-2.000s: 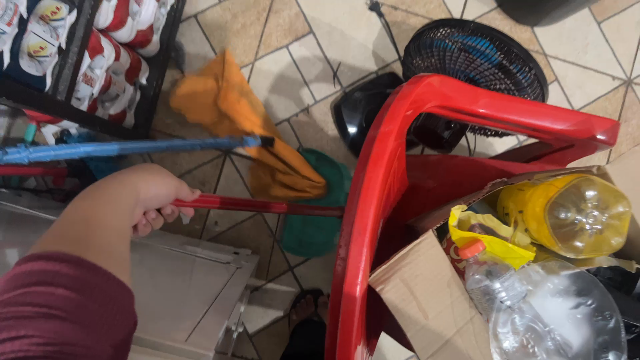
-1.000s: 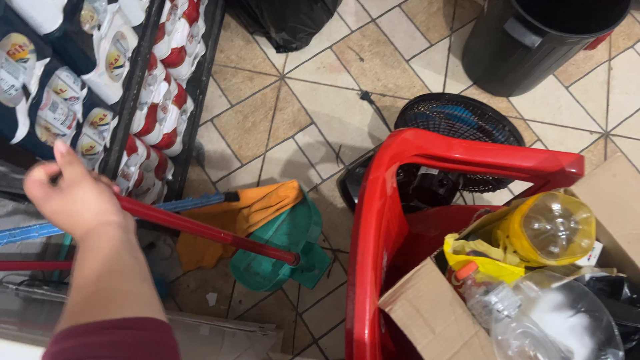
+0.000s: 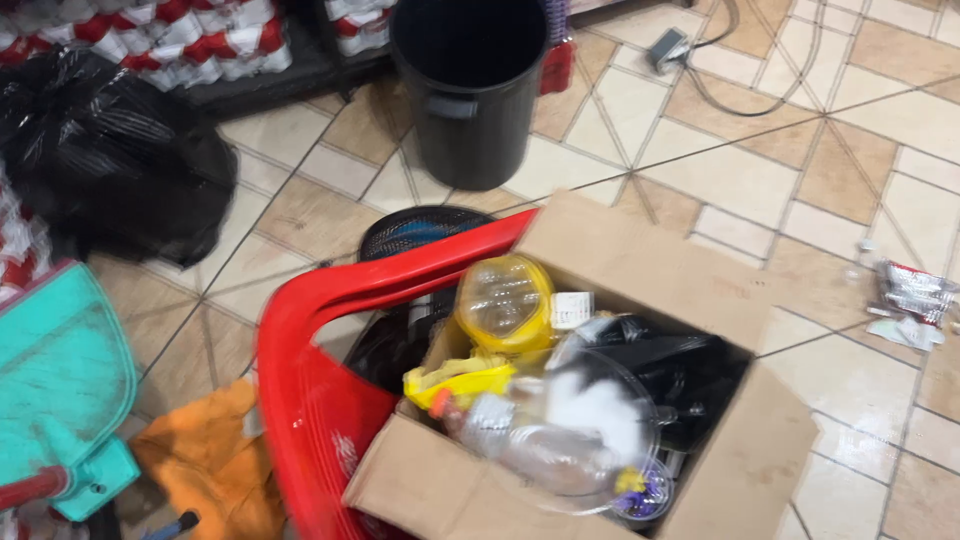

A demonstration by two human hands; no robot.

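Neither of my hands shows in the frame. At the left edge a teal plastic dustpan [image 3: 60, 375] is raised and tilted, with its red handle [image 3: 30, 489] running out of view; what holds it is hidden. Below and right of it, an orange cloth [image 3: 217, 457] lies near the end of a blue pole [image 3: 176, 525]. An open cardboard box [image 3: 435, 480] rests on a red plastic chair [image 3: 300, 390]. In the box are a yellow container [image 3: 506, 304], a clear plastic bottle with an orange cap [image 3: 517, 442], yellow packaging [image 3: 457, 382] and black plastic [image 3: 675, 367].
A full black garbage bag [image 3: 112, 157] stands at upper left by shelves of red and white packs [image 3: 217, 45]. A black bin [image 3: 476, 127] stands behind the chair, beside a fan grille [image 3: 427, 229]. A cable with an adapter [image 3: 667, 51] and crumpled wrappers [image 3: 911, 300] lie on the tiles.
The view has swung to the right. The dustpan has been lifted from low beside the chair and moved left. The left hand that gripped the red handle is out of view.
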